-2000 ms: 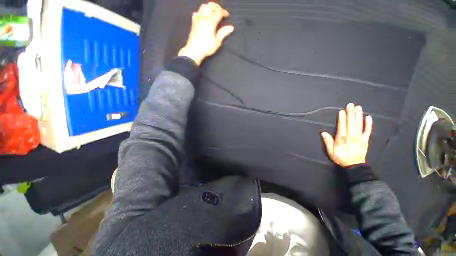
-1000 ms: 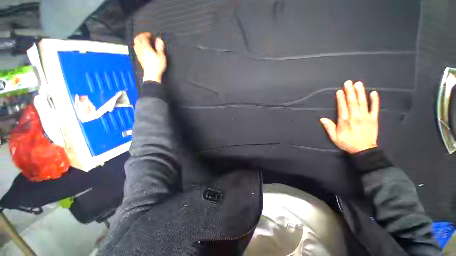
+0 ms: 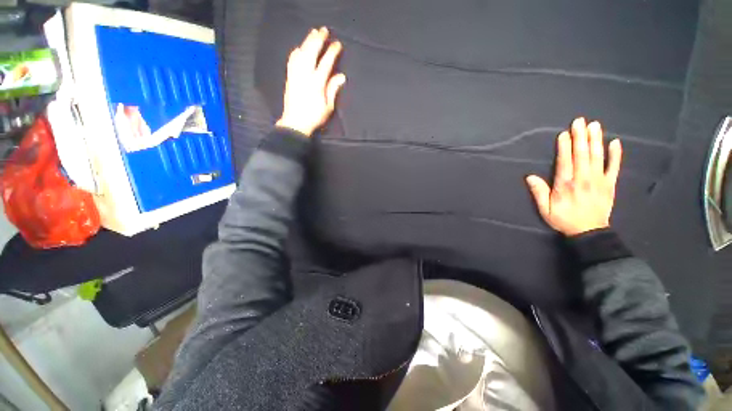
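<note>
A dark garment piece [image 3: 449, 104] with several thin raised seam lines lies spread flat on the dark ribbed table cover [image 3: 241, 88]. My left hand [image 3: 310, 83] lies palm down on its left part, fingers slightly apart, holding nothing. My right hand [image 3: 579, 181] lies palm down on its right part, fingers spread, with the fingertips by a curved seam. The steam iron [image 3: 719, 185] shows only by its pale rim at the right edge; the rest is cut off.
A white box with a blue lid [image 3: 164, 112] and a pale scrap on it stands left of the table. A red plastic bag [image 3: 44, 193] is beside it. A small blue thing [image 3: 698, 368] shows at the lower right.
Since a second ago my left hand has moved right on the cloth, away from the blue-topped box. My right hand stays flat at about the same place. The cloth's left part looks smoother.
</note>
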